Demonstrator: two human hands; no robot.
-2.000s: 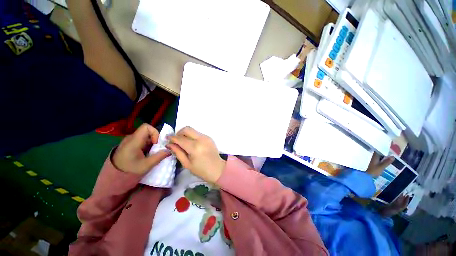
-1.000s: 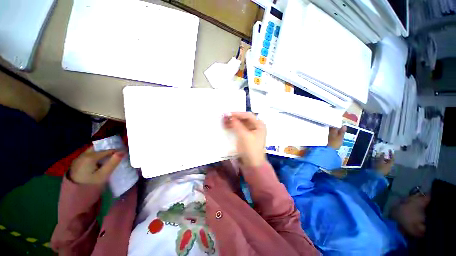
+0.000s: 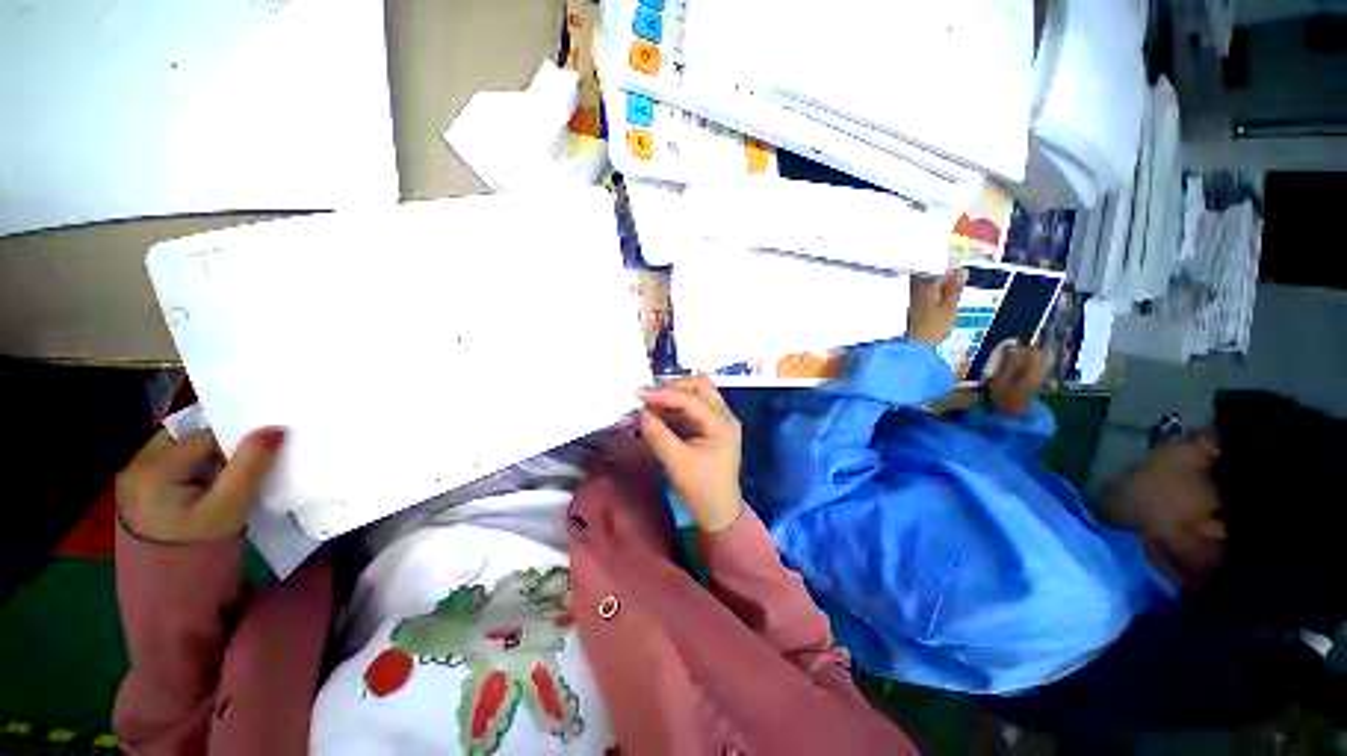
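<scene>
A white learning tablet (image 3: 414, 347), plain back side up, lies tilted across my lap and the bench edge. My left hand (image 3: 200, 480) holds its lower left corner, thumb on top. The same hand keeps a thin white sticker sheet (image 3: 285, 542) under the corner, mostly hidden by the tablet. My right hand (image 3: 694, 443) is at the tablet's lower right corner, with its fingertips touching the edge. No sticker can be made out at these fingertips.
Another white slab (image 3: 192, 111) lies at upper left on the beige bench (image 3: 89, 303). Crumpled white paper (image 3: 517, 130) lies beyond the tablet. Stacked units (image 3: 886, 89) stand at upper right. A person in blue (image 3: 916, 532) handles a unit at right.
The view has swung right. My left hand has come up with the sheet and taken the tablet's corner. My right hand has gone from the tablet's face to its lower right corner.
</scene>
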